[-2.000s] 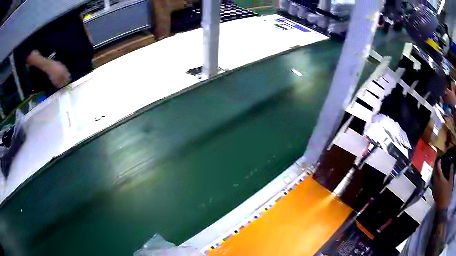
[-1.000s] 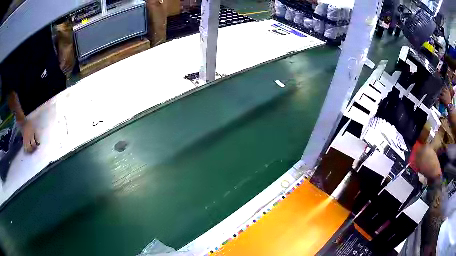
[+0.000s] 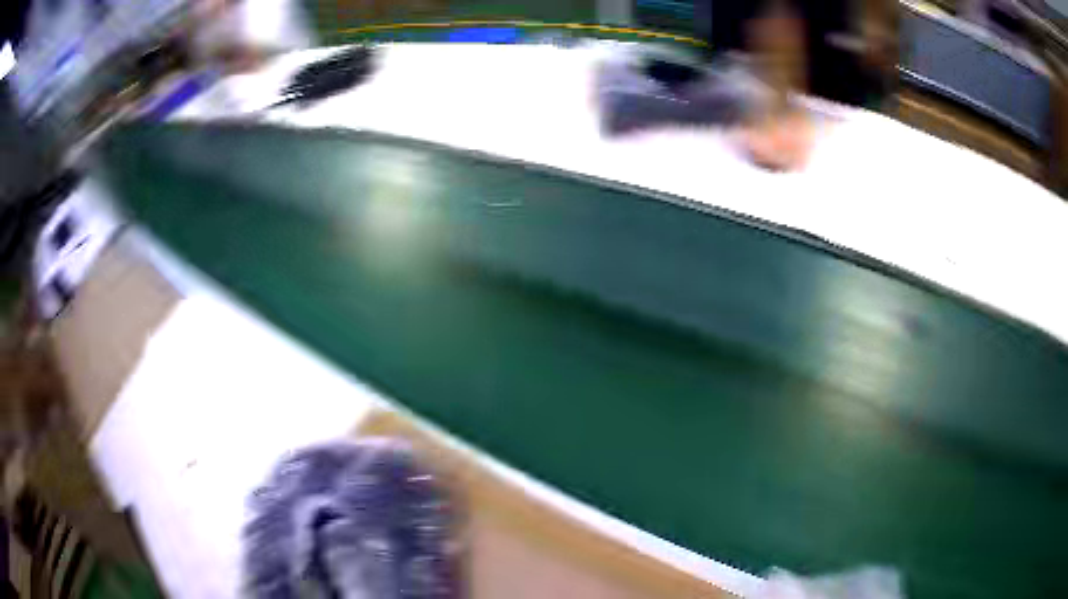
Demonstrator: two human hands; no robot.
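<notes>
Neither of my hands is in the picture. Nearest in front of me, a bulk poly bag of cables [image 3: 351, 521], crinkled, grey and dark, lies at the lower left, cut off by the bottom edge and blurred. It rests partly on the white bench [image 3: 223, 404] and beside a plain brown cardboard sheet [image 3: 527, 544]. The green conveyor belt [image 3: 586, 374] runs across the middle. A clear empty-looking poly bag [image 3: 837, 584] shows at the bottom edge.
Across the belt, a person's hand [image 3: 779, 140] rests on the white table [image 3: 504, 94] near a bag with dark contents [image 3: 668, 94]. A dark bundle [image 3: 331, 75] lies further left. Another brown surface [image 3: 111, 322] and white-and-black items [image 3: 64, 240] are at the left.
The view has swung left. The orange sheet, black cartons and post have left the picture; the crinkled cable bag and brown cardboard now show. The person opposite appears further right.
</notes>
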